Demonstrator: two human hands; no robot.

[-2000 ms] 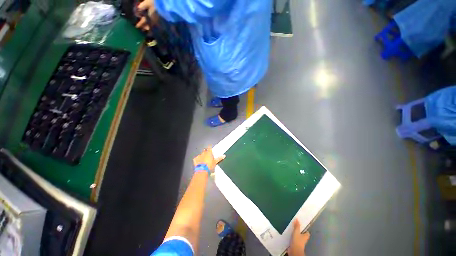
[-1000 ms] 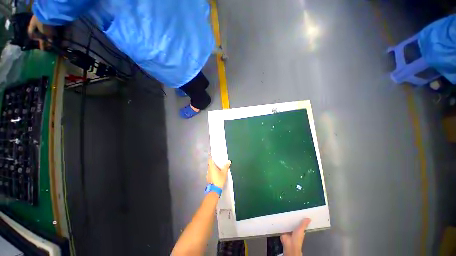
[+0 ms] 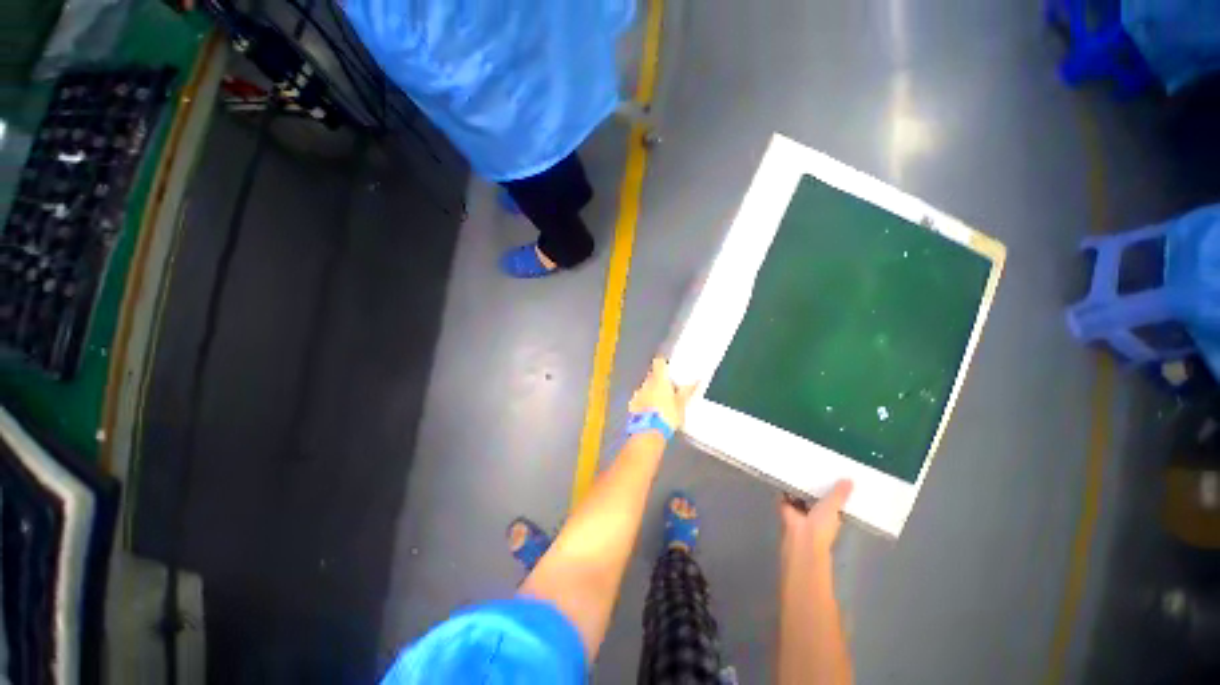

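A green-topped board [image 3: 856, 328] with a broad white frame is held out over the grey floor, turned at an angle. A few small white bits lie on its green panel. My left hand [image 3: 660, 399] grips its left edge near the lower left corner, thumb on the white frame. My right hand [image 3: 816, 517] grips its near edge, thumb on top and fingers underneath, partly hidden.
A person in a blue smock [image 3: 502, 80] stands ahead to the left beside the bench. A black compartment tray [image 3: 80, 201] lies on the green bench at far left. Stacked trays [image 3: 54, 562] are at lower left. A blue plastic stool [image 3: 1124, 288] with a seated person is at right.
The board has moved right and forward and has turned clockwise, with both hands still on it. My feet now show below it. The bench and the standing person have shifted in view.
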